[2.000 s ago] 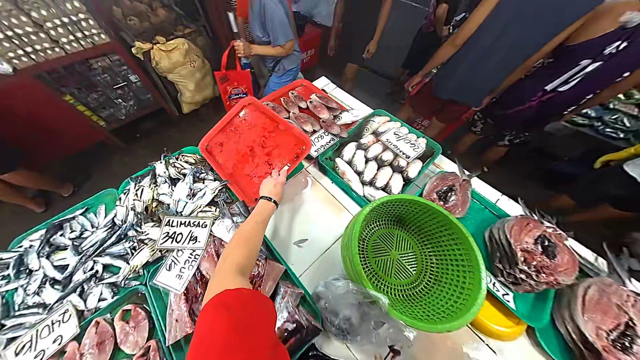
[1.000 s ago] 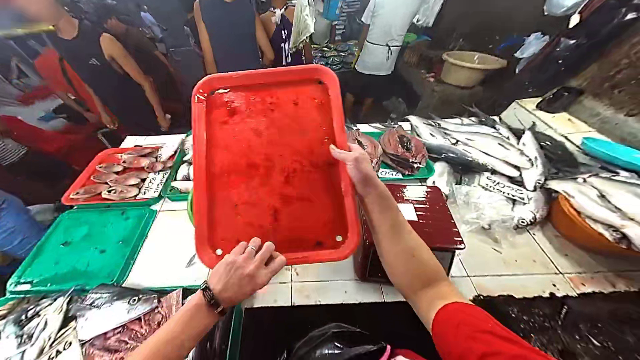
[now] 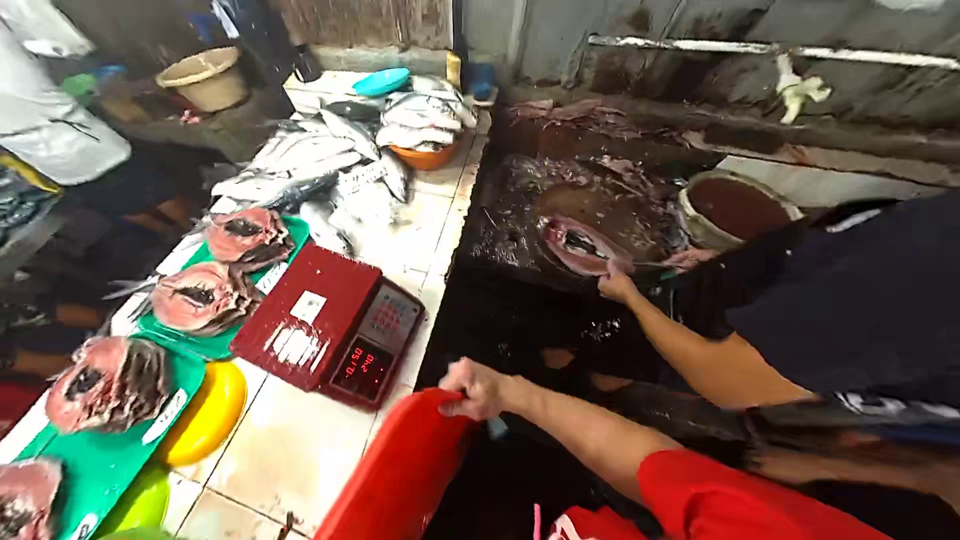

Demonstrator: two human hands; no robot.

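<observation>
My right hand (image 3: 476, 390) grips the upper edge of a red plastic tray (image 3: 401, 469), which is tilted on its side at the counter's edge and runs out of the bottom of the view. My left hand is not in view. Just beyond the tray a dark red digital scale (image 3: 319, 322) with a lit display stands on the white tiled counter (image 3: 277, 442). Left of the scale, cut pieces of large fish (image 3: 206, 296) lie on green trays (image 3: 94, 469). A yellow plastic bowl (image 3: 206, 412) sits beside them.
Whole silvery fish (image 3: 307, 157) and an orange bowl of fish (image 3: 424, 156) fill the counter's far end, near a turquoise dish (image 3: 381, 81). At right a co-worker's hand (image 3: 616, 283) holds a cut fish (image 3: 581, 246) on a wet cutting surface, beside a round bucket (image 3: 739, 210).
The red tray, held up in both hands a second ago, is now lower and on its side, with my right hand on it. My left hand has left the view, which has swung right.
</observation>
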